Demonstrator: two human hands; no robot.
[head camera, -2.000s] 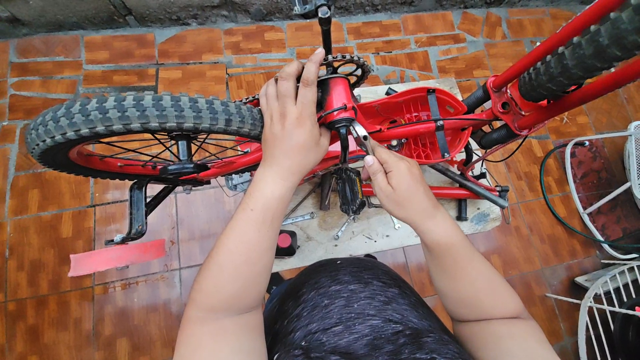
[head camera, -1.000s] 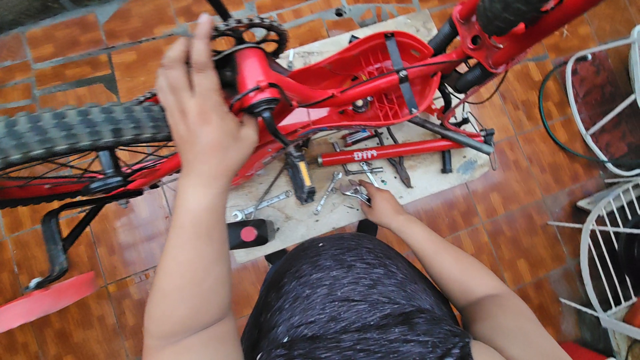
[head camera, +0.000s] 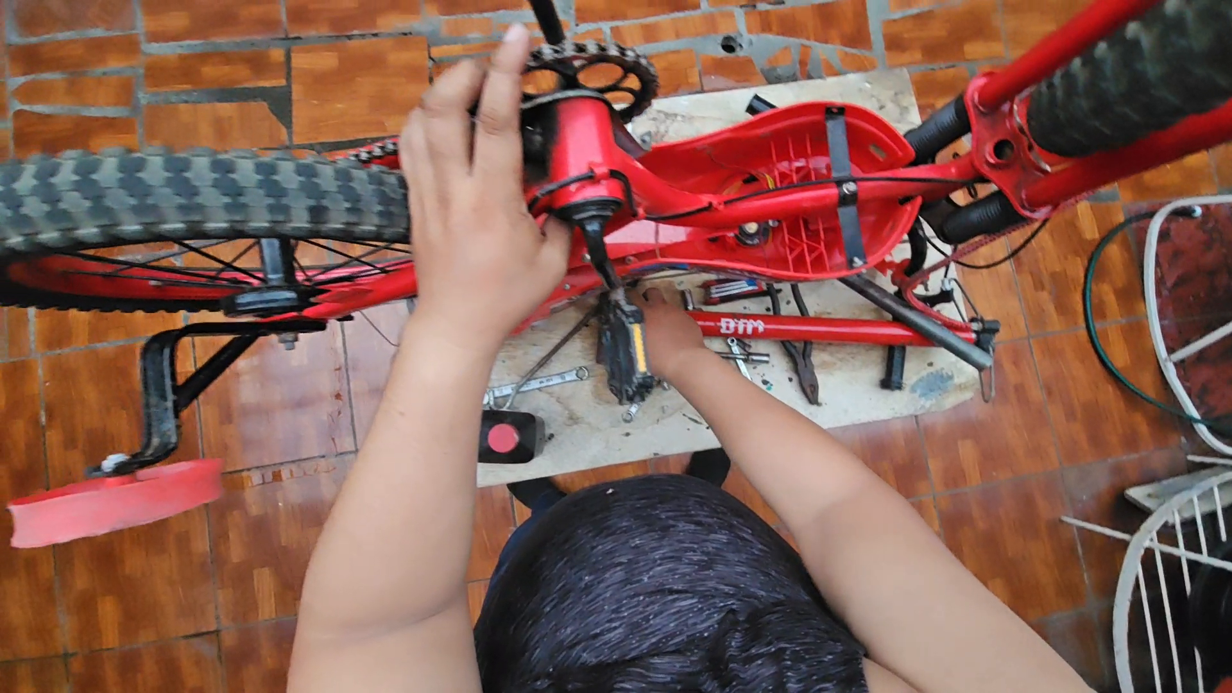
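Note:
A red bicycle frame (head camera: 582, 144) lies upside down across the view, its knobby rear tire (head camera: 202, 197) at the left. My left hand (head camera: 481, 202) rests against the frame between that tire and the bottom bracket, palm down, fingers extended toward the chainring (head camera: 616, 77). My right hand (head camera: 664, 332) is low, just right of the black pedal (head camera: 626, 351) with its yellow reflector, near the red tube (head camera: 818, 327); its fingertips are partly hidden, and whether they hold anything does not show. The crank arm (head camera: 599, 252) runs down to the pedal.
On the board (head camera: 674, 428) lie a combination wrench (head camera: 539, 383), pliers (head camera: 802, 371), small tools and a black container with a red cap (head camera: 503, 438). A training wheel (head camera: 115, 500) juts out at lower left. White metal chairs (head camera: 1150, 318) stand at the right.
My right hand has gone from the crank area down to the tools on the board, then up beside the pedal. My left hand stays at the frame. The view has shifted.

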